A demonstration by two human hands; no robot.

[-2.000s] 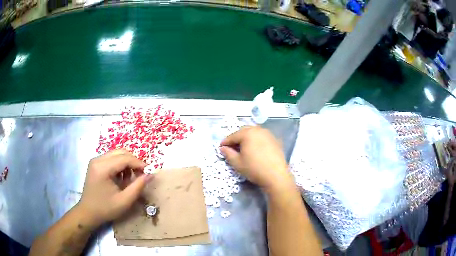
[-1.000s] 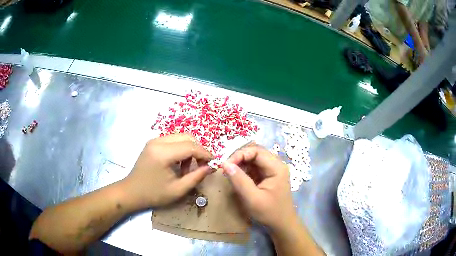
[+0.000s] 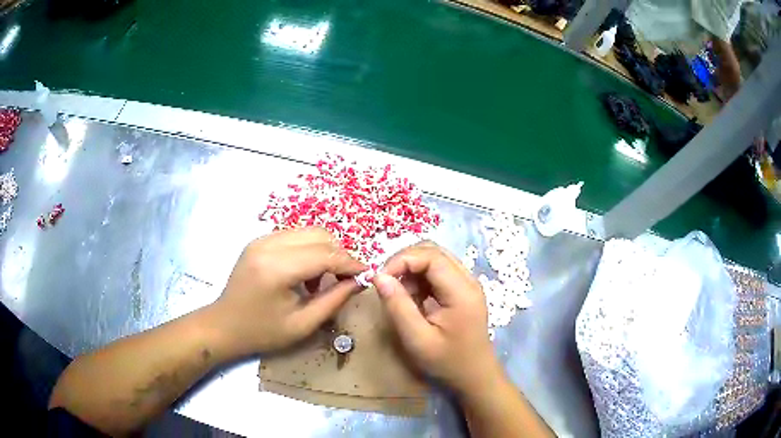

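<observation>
My left hand (image 3: pixel 295 287) and my right hand (image 3: pixel 432 308) meet over the top of the brown cardboard pad (image 3: pixel 342 381). Between their fingertips is a tiny red-and-white piece (image 3: pixel 366 276), pinched from both sides; its details are too small to tell. A small round whitish holder with a dark rim (image 3: pixel 343 343) sits on the pad among brown stains. A heap of red-and-white parts (image 3: pixel 351 201) lies just behind my hands. White rings (image 3: pixel 507 265) are spread to the right of the heap, partly hidden by my right hand.
A clear bag of white parts (image 3: pixel 655 334) stands at the right, by a grey post (image 3: pixel 694 162). A white bottle (image 3: pixel 560 210) is at the bench edge. The green belt (image 3: pixel 411 94) runs behind. Stray red pieces (image 3: pixel 51 216) lie at left. A person's arm (image 3: pixel 728 64) shows top right.
Since the first frame, my right hand has come from the white rings to meet my left hand over the pad, and the view has shifted. Over the last second the hands barely moved.
</observation>
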